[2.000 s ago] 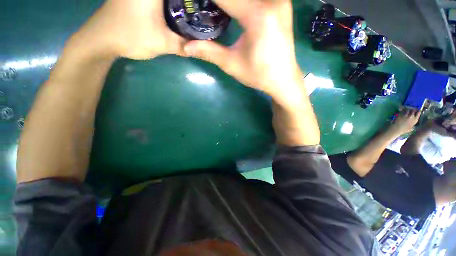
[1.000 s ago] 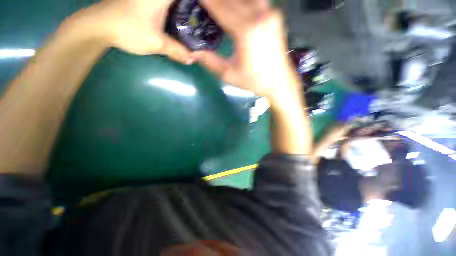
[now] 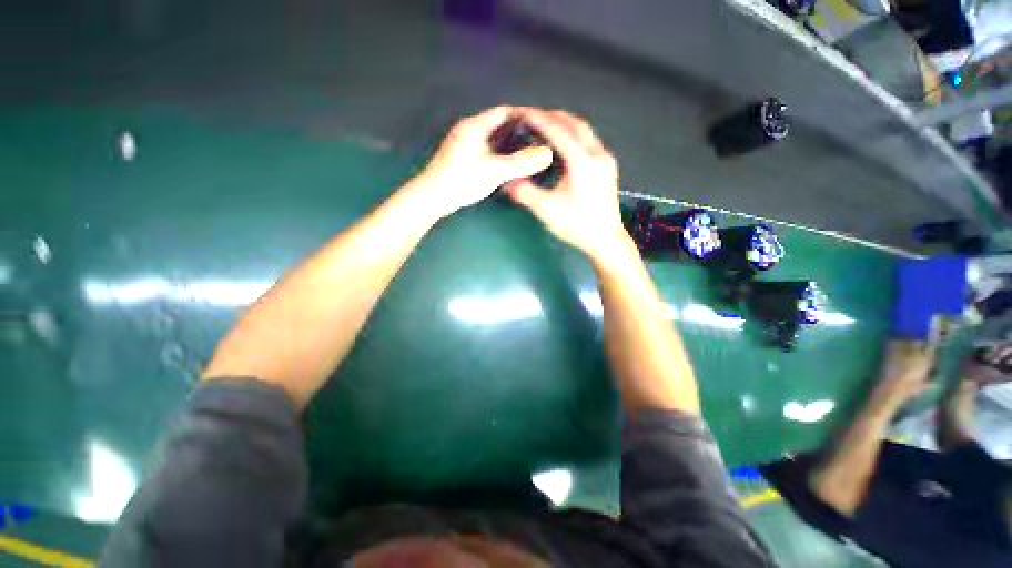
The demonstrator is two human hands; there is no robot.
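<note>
A black cylindrical unit is held between my two bare hands near the far edge of the green bench, by the conveyor. My left hand is curled around its left side. My right hand is around its right side, with fingers over the top. The fingers hide most of the unit, so I cannot tell which end faces me.
Several black units with lit boards lie on the green bench at right. Another unit lies on the grey conveyor. A blue bin and another person's arm are at far right. Small clear pieces lie at left.
My hands have moved away from me towards the conveyor edge, still holding the unit. The view has shifted, showing more of the conveyor and a unit lying on it.
</note>
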